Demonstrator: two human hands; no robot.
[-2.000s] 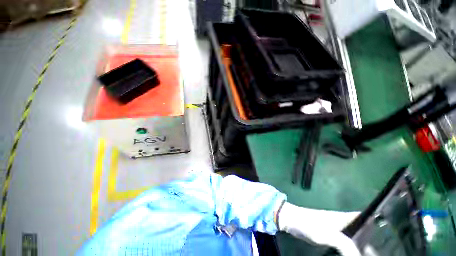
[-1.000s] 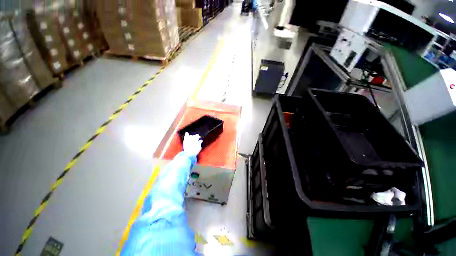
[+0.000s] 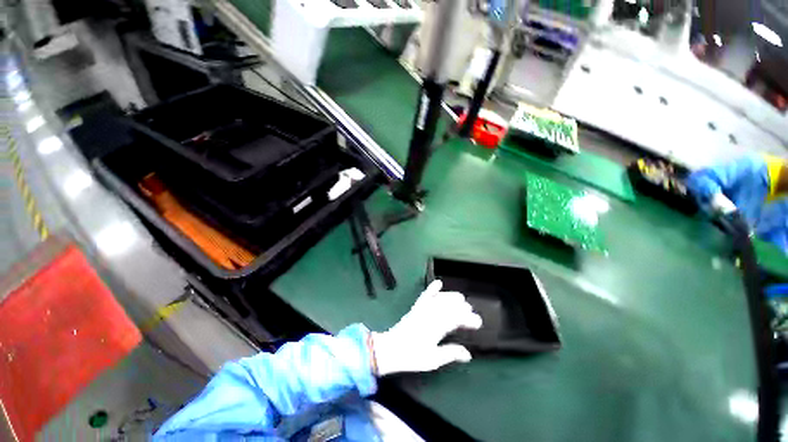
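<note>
A small black bin (image 3: 505, 302) lies on the green table (image 3: 665, 345), open side up. My left hand (image 3: 428, 332), in a white glove, is over the bin's left side. Its fingers are spread and it looks open; whether it touches the bin is hard to tell. My right hand is not in view. Narrow black bars (image 3: 373, 250) lie on the table left of the bin. A green circuit board (image 3: 562, 211) lies behind the bin, component side not seen.
Large black totes (image 3: 302, 237) stand at the left, with orange-brown material inside and a white crumpled item on them. A red bin (image 3: 484, 129) and another board are at the back. A coworker's blue sleeve (image 3: 730, 183) is at right. The AGV's orange-red top (image 3: 65, 324) is lower left.
The small black bin has moved from the AGV top to the green table. My left hand has moved right with it, and its fingers are now spread. The view has turned right.
</note>
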